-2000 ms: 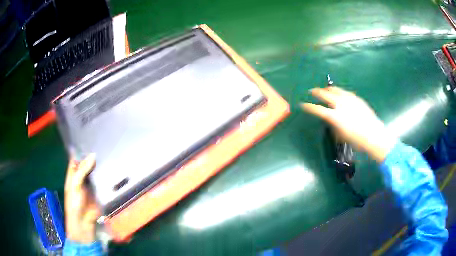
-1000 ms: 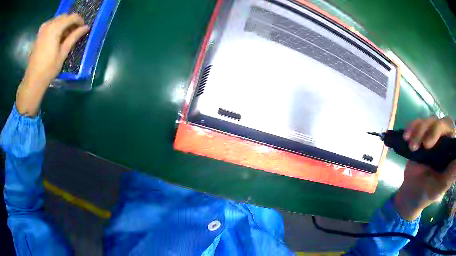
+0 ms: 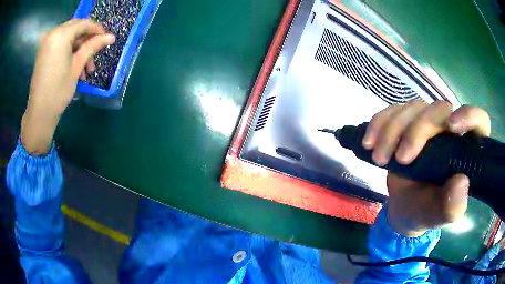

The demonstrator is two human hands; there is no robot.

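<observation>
A laptop lies upside down on an orange-red foam pad, its silver bottom cover with vent slots facing up. My right hand is closed around a black electric screwdriver, held above the right part of the cover with its thin bit pointing left. My left hand is over a blue screw tray full of small dark screws, thumb and fingertips close together. Whether a screw is between the fingertips is too small to tell.
The worktop is glossy dark green. A black cord runs below its front edge at the lower right. Part of another pad or device shows at the right edge. A grey floor with a yellow line lies beyond the front edge.
Two seconds ago my left hand held the laptop and my right hand was empty. Since one second ago, the screwdriver has moved left over the cover; my left hand has stayed at the tray.
</observation>
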